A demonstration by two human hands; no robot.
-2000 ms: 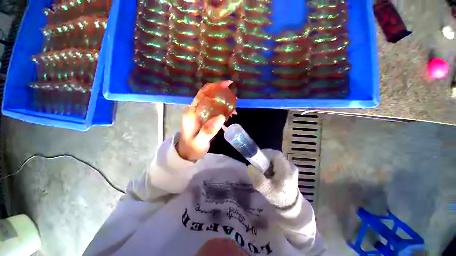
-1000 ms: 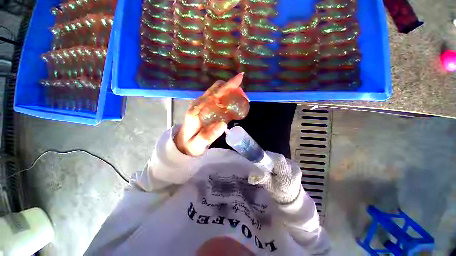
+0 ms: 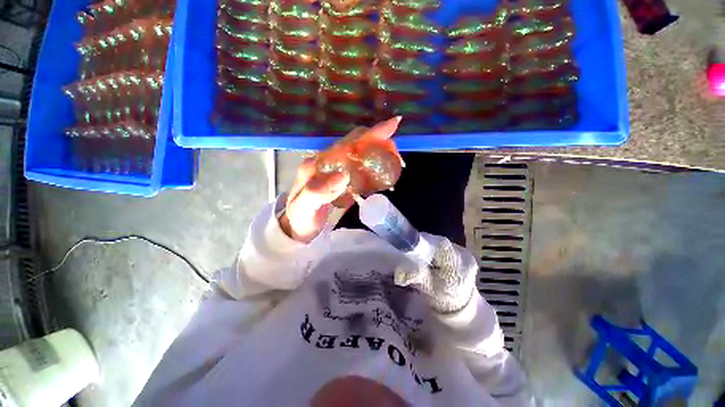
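Observation:
My bare left hand point(image 3: 312, 195) holds an amber-orange, glossy, see-through moulded piece point(image 3: 374, 165) with rounded lobes, just below the near rim of the blue work tray point(image 3: 397, 141). My right hand point(image 3: 445, 278), in an off-white knitted glove, holds a large clear syringe point(image 3: 389, 224) with bluish contents. The syringe points up and left, its pale needle at the lower edge of the piece by my left fingers. Whether the needle is inside the piece cannot be told. Rows of dark red-brown pieces point(image 3: 294, 71) with green glints lie in the work tray.
A second blue tray point(image 3: 87, 181) with rows of pieces stands to the left. On the speckled worktop point(image 3: 668, 119) at the right lie a dark red packet point(image 3: 650, 14) and a pink ball point(image 3: 718, 78). Below are a slotted drain grate point(image 3: 502, 238), a blue stool point(image 3: 640, 362), a cable and a pale bucket point(image 3: 52, 370).
The held piece has turned in my left hand, and its lobes now face more to the right. The syringe stays close to it. The view has shifted slightly.

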